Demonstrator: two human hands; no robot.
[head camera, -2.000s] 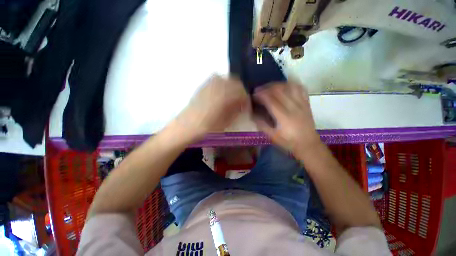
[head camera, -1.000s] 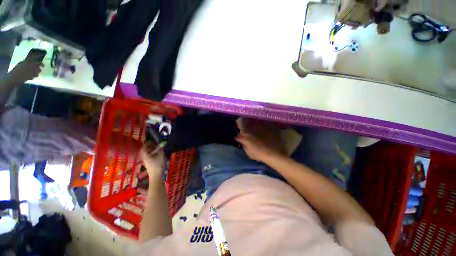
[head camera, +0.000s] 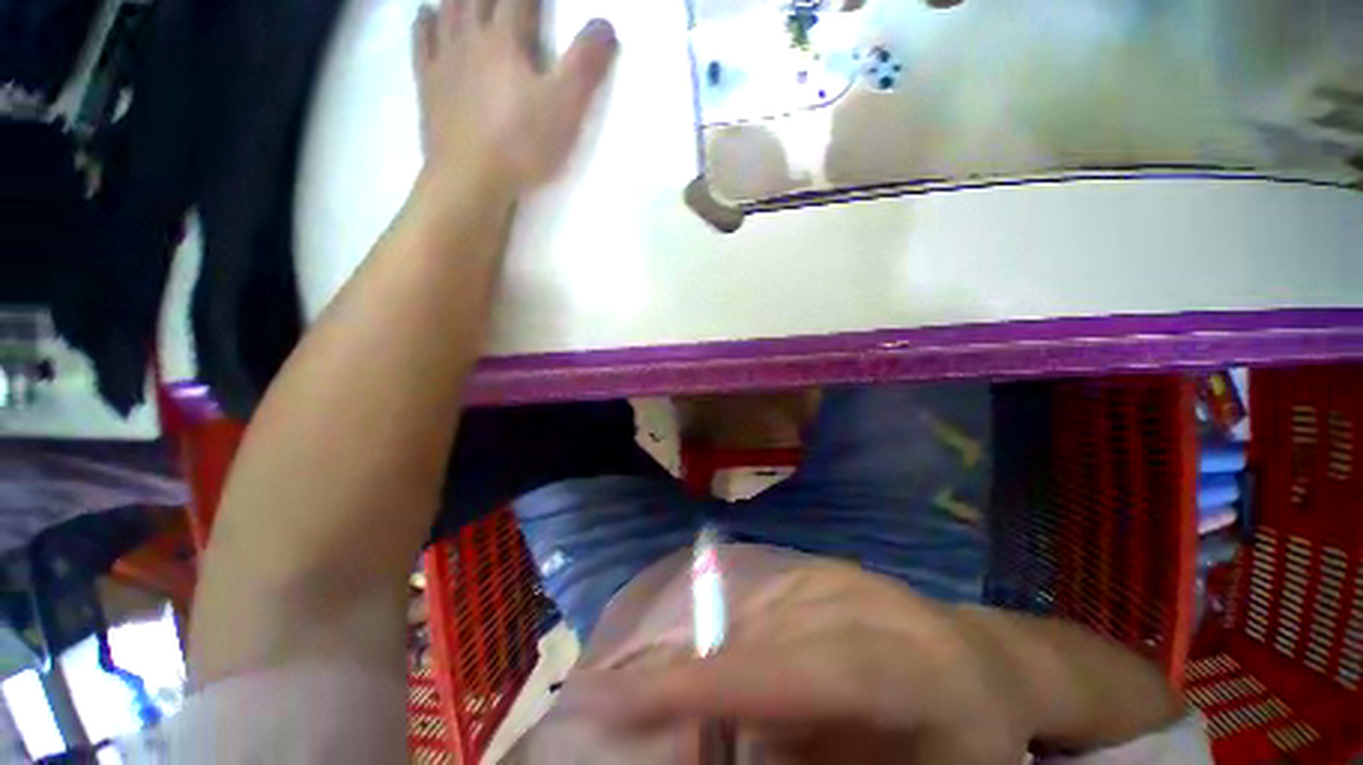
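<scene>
My left hand (head camera: 508, 97) is over the white table (head camera: 598, 284), empty with its fingers apart. My right hand (head camera: 792, 673) is blurred at the bottom centre before my chest. Its fingers cross a white stick with a brown end (head camera: 709, 598); whether they grip it is unclear. Long black fabric pieces (head camera: 254, 194) lie at the left of the table and hang at its front edge. More black fabric (head camera: 546, 448) shows over the lap, left of centre, partly under the table edge.
The shiny machine bed (head camera: 1017, 120) is set into the table at the upper right; the machine head is mostly out of view. Purple edging (head camera: 897, 353) runs along the table front. Red slatted crates (head camera: 1121, 508) stand on both sides of my lap, the right one beside blue spools (head camera: 1221, 486).
My left hand has risen from the left crate, letting go of the dark items there, onto the table. My right hand has left the black fabric at the lap and come to the stick.
</scene>
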